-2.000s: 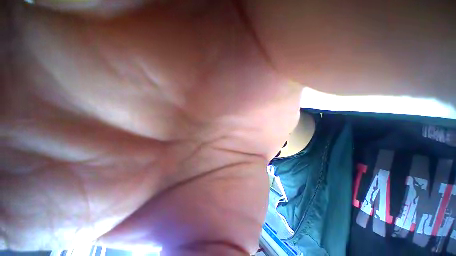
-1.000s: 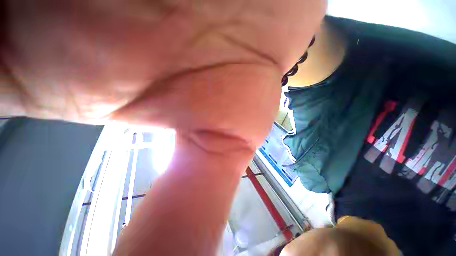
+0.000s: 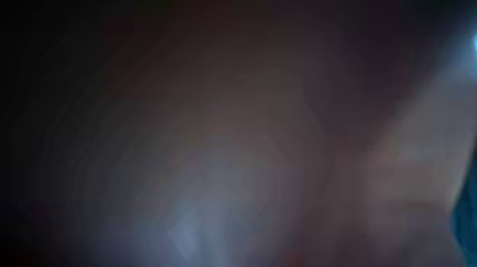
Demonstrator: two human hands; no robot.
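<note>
A dark, blurred brownish surface fills nearly the whole head view. It looks like skin held very close to the camera, but I cannot tell which hand it belongs to. A paler skin-like band runs down the right side. No fingers can be made out, and no cloth or held object shows. Neither my left hand nor my right hand can be identified.
A strip of blue-green fabric [image 3: 468,224] shows at the lower right edge, perhaps clothing. A small bright bluish light spot [image 3: 475,44] sits at the upper right edge. The left side is almost black.
The view has gone dark and blurred. The palm, bead bracelet, lettered black shirt, red pipe and bright room seen earlier are no longer visible; only a strip of green fabric remains.
</note>
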